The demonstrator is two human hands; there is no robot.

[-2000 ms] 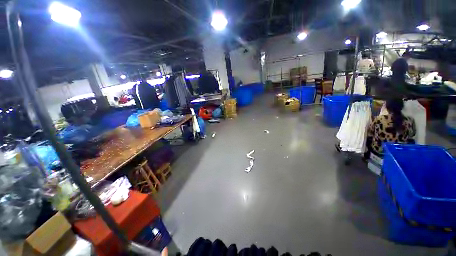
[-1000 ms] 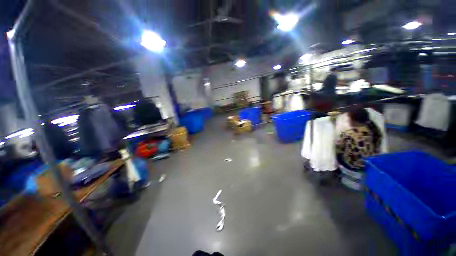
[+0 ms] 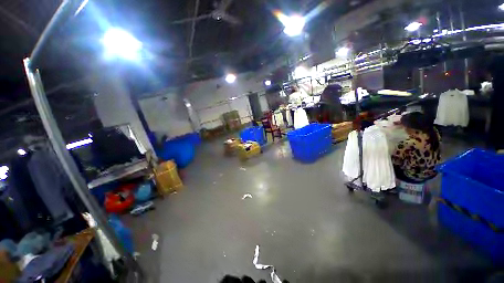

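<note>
Neither of my hands shows in the head view. A silver metal rack tube (image 3: pixel 58 138) rises close by at the left and bends over at the top. A small piece of something black and bumpy (image 3: pixel 243 279), possibly hangers or garment tops, shows at the bottom edge, mostly cut off. What my hands hold is hidden below the picture.
A large blue bin (image 3: pixel 476 190) stands at the right, near a seated person in a spotted top (image 3: pixel 417 152) beside white garments (image 3: pixel 377 160) on a wheeled rack. A brown table (image 3: pixel 74 257) is at lower left. White strips (image 3: pixel 260 260) lie on the floor. Another blue bin (image 3: pixel 309 142) stands beyond.
The view has swung and moved forward; the brown table has slid to the lower left. The metal tube stays at the left. Less of the black thing shows than two seconds ago.
</note>
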